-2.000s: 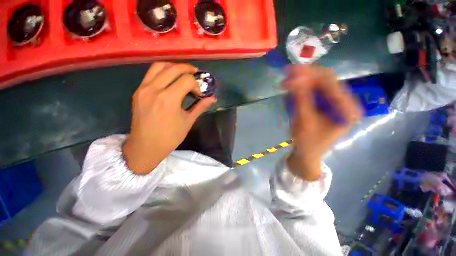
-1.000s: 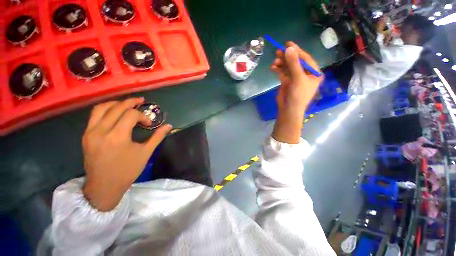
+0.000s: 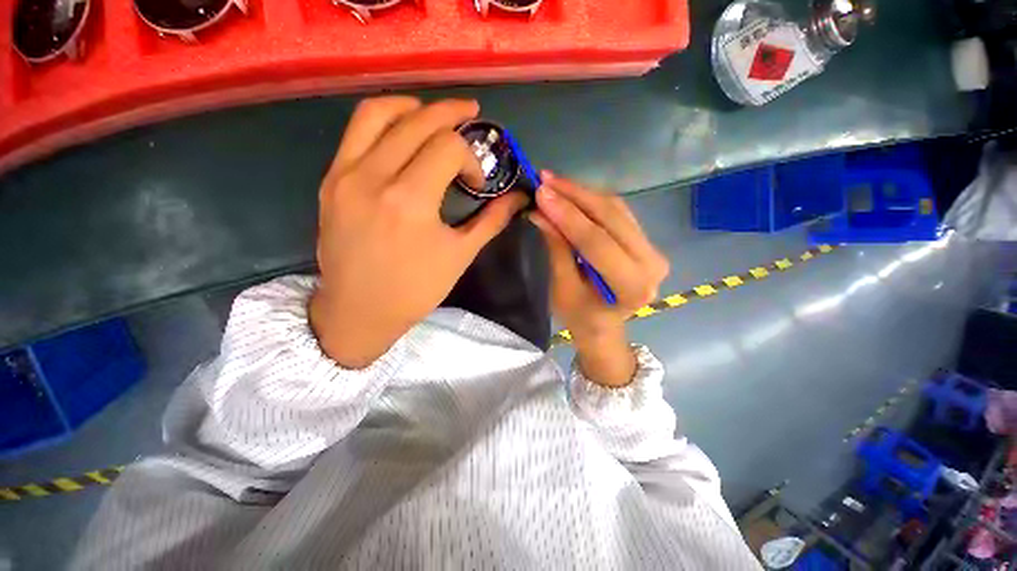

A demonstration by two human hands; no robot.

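A round electronic unit (image 3: 491, 160), dark with a metallic rim and pale parts inside, is held at its rim between the thumb and fingers of my left hand (image 3: 404, 223). My right hand (image 3: 600, 251) grips a slim bright-blue brush-like tool (image 3: 596, 279). The tool's upper end lies at the right side of the unit's rim; its exact tip is too small to tell. Both hands are close together just off the bench's near edge.
A red foam tray (image 3: 368, 69) with dark round units lies at the far left of the green bench (image 3: 223, 212). A clear bottle (image 3: 769, 56) with a red diamond label stands at the far right. A small white container (image 3: 969, 64) lies beyond it. Blue bins (image 3: 736, 199) are on the floor.
My right hand has moved from near the bottle, left and down to the unit, bringing the blue tool to its rim. My left hand still holds the unit. The camera view has shifted.
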